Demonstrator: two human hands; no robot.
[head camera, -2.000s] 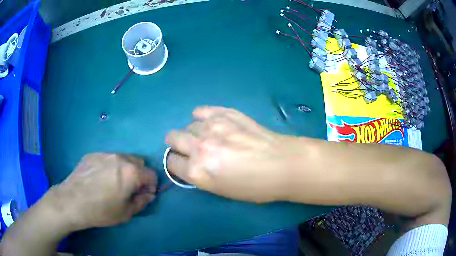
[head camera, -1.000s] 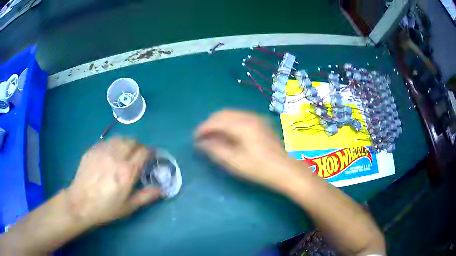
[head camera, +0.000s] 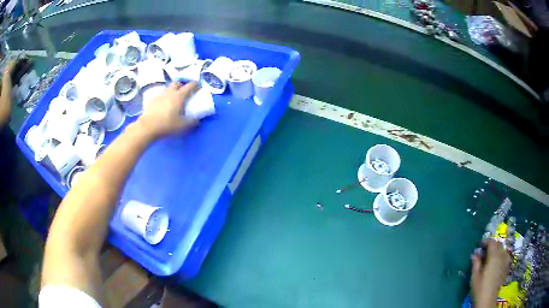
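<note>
My left hand (head camera: 168, 111) is in the blue bin (head camera: 241, 165), its fingers around a white fan housing (head camera: 200, 103) beside the heap of housings (head camera: 96, 108). My right hand (head camera: 490, 267) is at the right edge, over the motor pile (head camera: 528, 255); its fingertips look closed near a small dark item, but what they hold is unclear. Two white housings, one farther back (head camera: 379, 165) and one nearer (head camera: 395, 201), stand upright side by side on the green bench, each with thin leads and a white plug pointing left.
One housing (head camera: 144, 221) lies on its side in the bin's near corner. A worn whitish strip (head camera: 373, 124) edges the bench, with the green conveyor behind it. A tiny bit (head camera: 319, 206) lies on the bench. Another person's arm (head camera: 7, 93) shows at the far left.
The view has swung left to the bin. The housing that was at my left hand now stands beside the first one. My left hand has moved into the bin, my right hand to the motors.
</note>
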